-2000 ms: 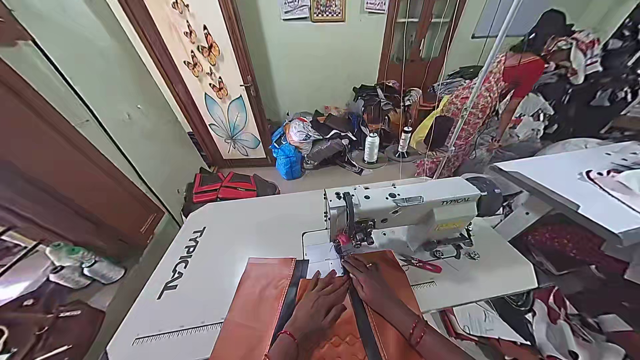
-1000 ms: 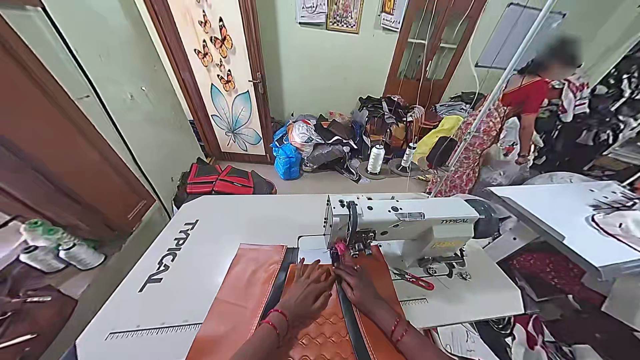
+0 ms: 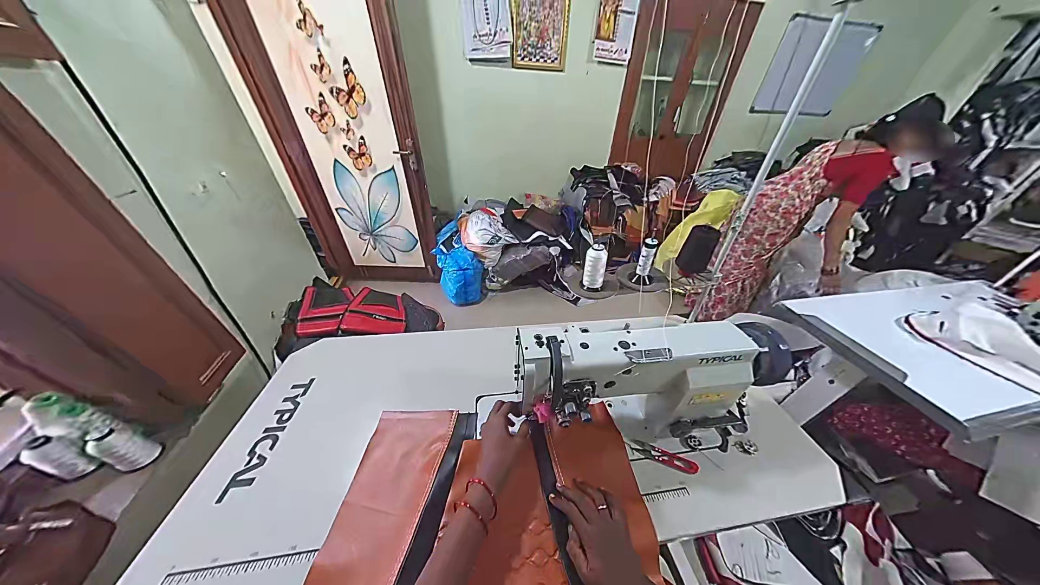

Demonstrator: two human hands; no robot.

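An orange-brown leather-like piece (image 3: 487,479) with black strips and stitched seams lies on the white bed of a Typical sewing machine (image 3: 642,366). My left hand (image 3: 502,431) is up close to the presser foot, its fingers bent near the piece's far edge; whether it pinches anything is unclear. My right hand (image 3: 591,520) rests nearer to me, spread on the right panel beside the black strip (image 3: 559,520). Red-handled thread snips (image 3: 674,460) lie on the table right of the piece. Something pink (image 3: 543,411) is at the needle area.
Behind the table are thread cones (image 3: 595,268), a blue bag (image 3: 460,272) and heaped materials. A red and black bag (image 3: 349,312) sits past the far left edge. At right, a person (image 3: 812,203) bends over beside another white table (image 3: 910,349).
My right hand has moved back from the presser foot toward me along the piece. My left hand has shifted to the needle area.
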